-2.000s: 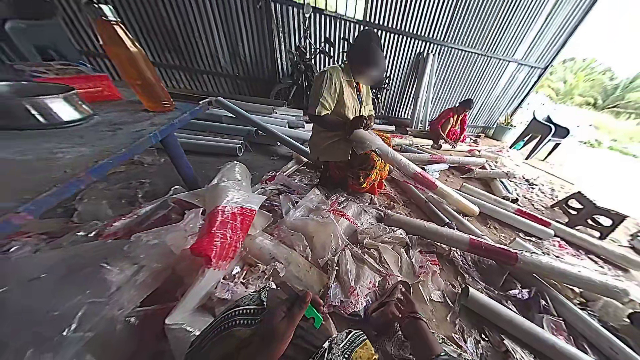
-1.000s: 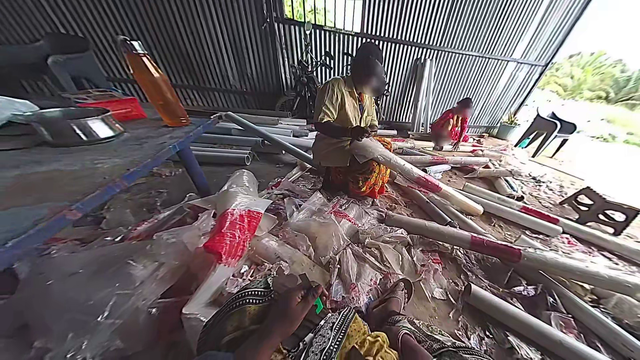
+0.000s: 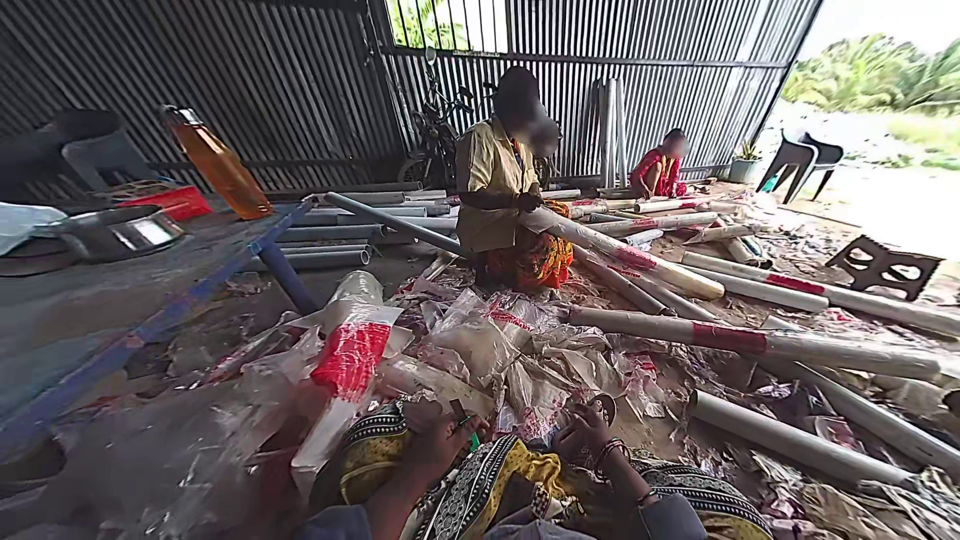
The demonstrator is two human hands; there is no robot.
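Low in the head view, my left hand (image 3: 442,442) is closed around a small green-handled tool (image 3: 473,442), whose kind I cannot tell. My right hand (image 3: 581,431) is just to its right, fingers bent, at the plastic film; whether it grips any is unclear. Patterned cloth (image 3: 480,480) covers my lap below both hands. In front of them lies crumpled clear plastic wrapping (image 3: 480,337) with red print. A film-wrapped pipe with a red band (image 3: 352,352) lies left of my left hand.
A co-worker in a light shirt (image 3: 487,172) holds a wrapped pipe (image 3: 622,255) ahead; another person in red (image 3: 660,169) crouches farther back. A blue-edged table (image 3: 135,337) is at left. Grey pipes (image 3: 795,439) lie at right, beside a dark stool (image 3: 885,266).
My right hand, low beside my lap one second ago, is now raised near the plastic film, closer to my left hand. The green-handled tool stays in my left hand.
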